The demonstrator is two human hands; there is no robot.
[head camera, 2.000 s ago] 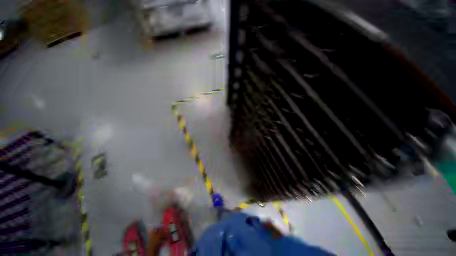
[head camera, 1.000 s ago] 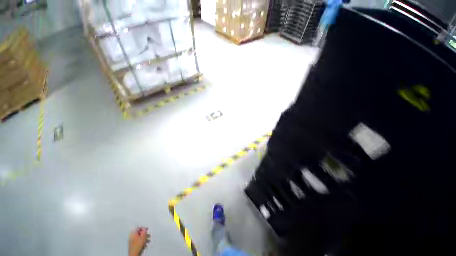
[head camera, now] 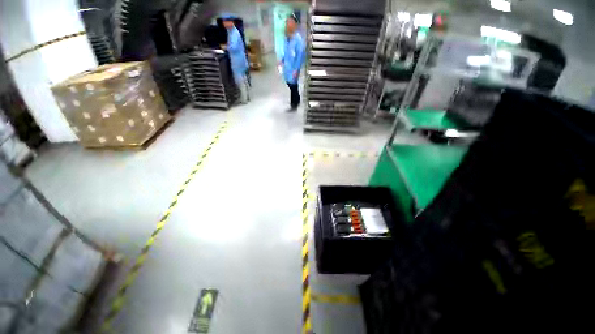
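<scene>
Neither of my hands is in the picture. Nearest on the right is a tall dark stack (head camera: 470,261) with yellow marks, blurred and cut off by the edge. Beside it on the floor stands an open black bin (head camera: 354,253). Inside the bin lie small black and orange parts (head camera: 355,220) and a white sheet or block (head camera: 374,221). I cannot tell what the parts are.
Yellow-black tape (head camera: 305,228) runs along the walkway. Brown cartons (head camera: 114,107) on a pallet and a wrapped load (head camera: 39,254) stand left. Two people in blue smocks (head camera: 293,55) are ahead by metal racks (head camera: 342,65). A green-topped bench (head camera: 427,169) stands right.
The view has swung up and along the aisle. My hand and foot, seen a second ago, are out of the picture. The black bin, green bench and both people now show.
</scene>
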